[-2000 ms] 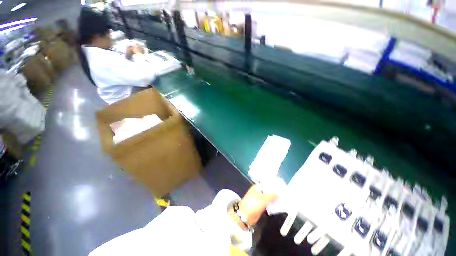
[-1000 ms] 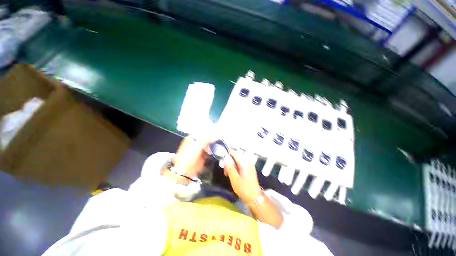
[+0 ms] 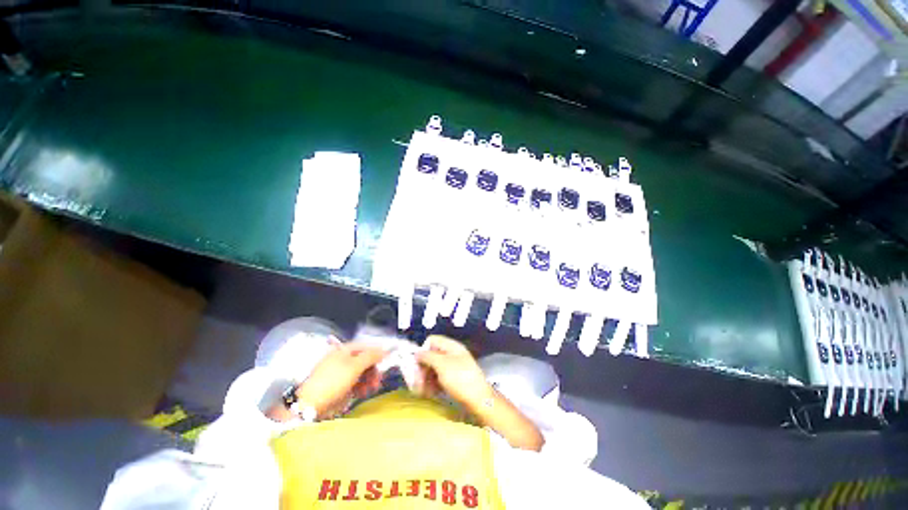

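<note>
My left hand (image 3: 348, 369) and my right hand (image 3: 444, 365) are close together in front of my yellow garment, below the bench edge. Their fingers hold a thin, limp whitish sheet (image 3: 400, 361) between them. A blurred dark round shape at its left may be a watch; I cannot tell. The white foam tray (image 3: 438, 221) lies on the green bench with two rows of dark-faced watches (image 3: 539, 258). White straps hang over its front edge. A plain white pile of sleeves (image 3: 326, 211) lies left of the tray.
The green bench (image 3: 179, 149) runs across the view. A second tray of watches (image 3: 814, 329) stands at the far right. A brown carton (image 3: 90, 319) is beside the bench at the lower left. Blue and red frames show at the upper right.
The view has swung right and down to the bench. Both hands have come together near my body, away from the white pile. The dark watch face seen between them is now mostly hidden.
</note>
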